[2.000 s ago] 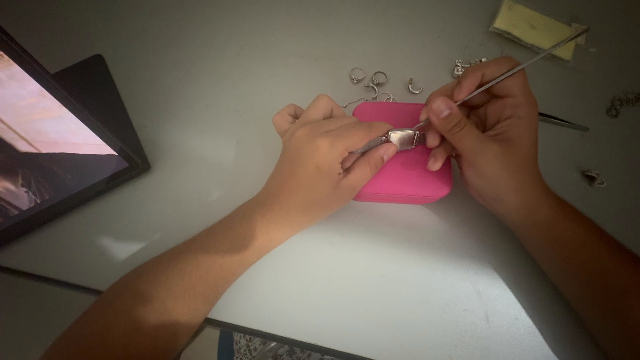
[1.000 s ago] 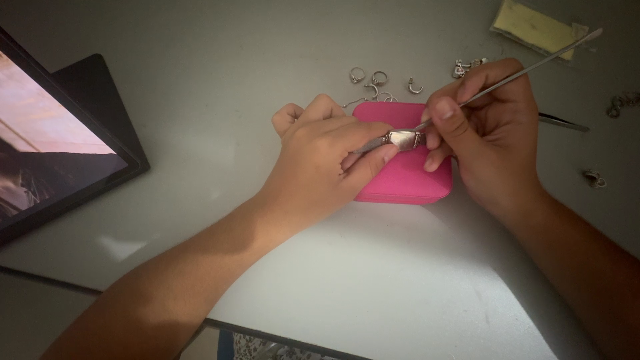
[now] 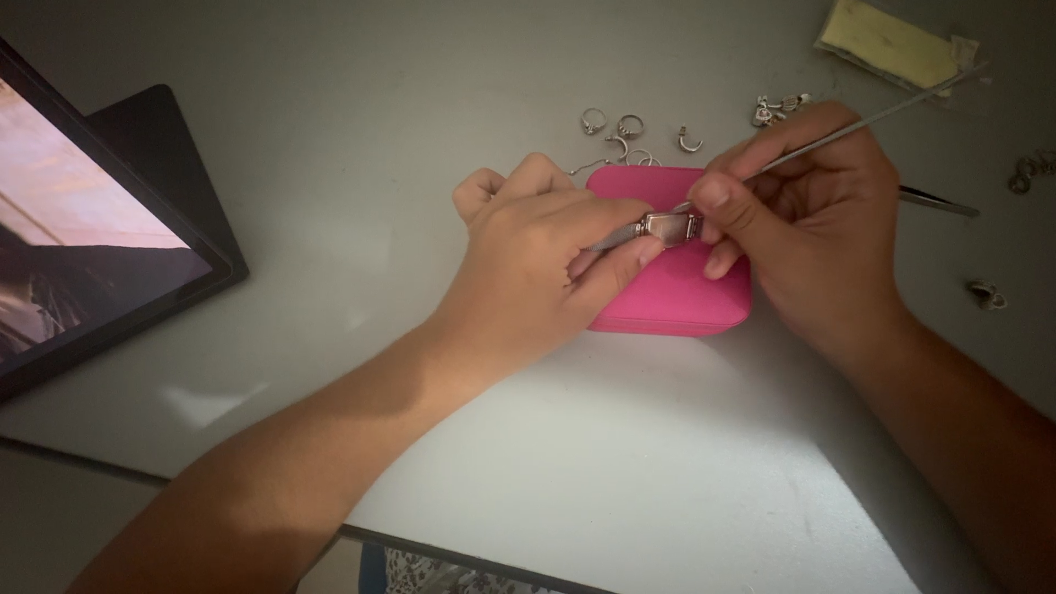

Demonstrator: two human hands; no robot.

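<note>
A small wristwatch with a silver-coloured rectangular case [image 3: 668, 229] is pinched between the thumb and index finger of my left hand [image 3: 536, 256], over a pink zipped or seamed case [image 3: 676, 301]. Its grey strap runs back under those fingers. My right hand [image 3: 813, 214] grips a thin metal tool [image 3: 858, 124] like a pen. The tool's lower tip meets the upper edge of the watch case, and its other end points to the upper right. Fingers of my right hand rest by the watch's right end; whether they hold its strap cannot be told.
Several silver-coloured rings [image 3: 630, 126] and a fine chain [image 3: 590, 166] lie behind the pink case. More small jewellery [image 3: 767, 111] and a yellow packet [image 3: 891, 45] are farther back. Dark tweezers [image 3: 939, 200] and a ring [image 3: 987, 294] lie to the right. A tablet [image 3: 99, 247] stands at left.
The metal tool has shifted slightly in my right hand, and its angle differs a little from before. My left hand keeps its hold on the watch in the same place.
</note>
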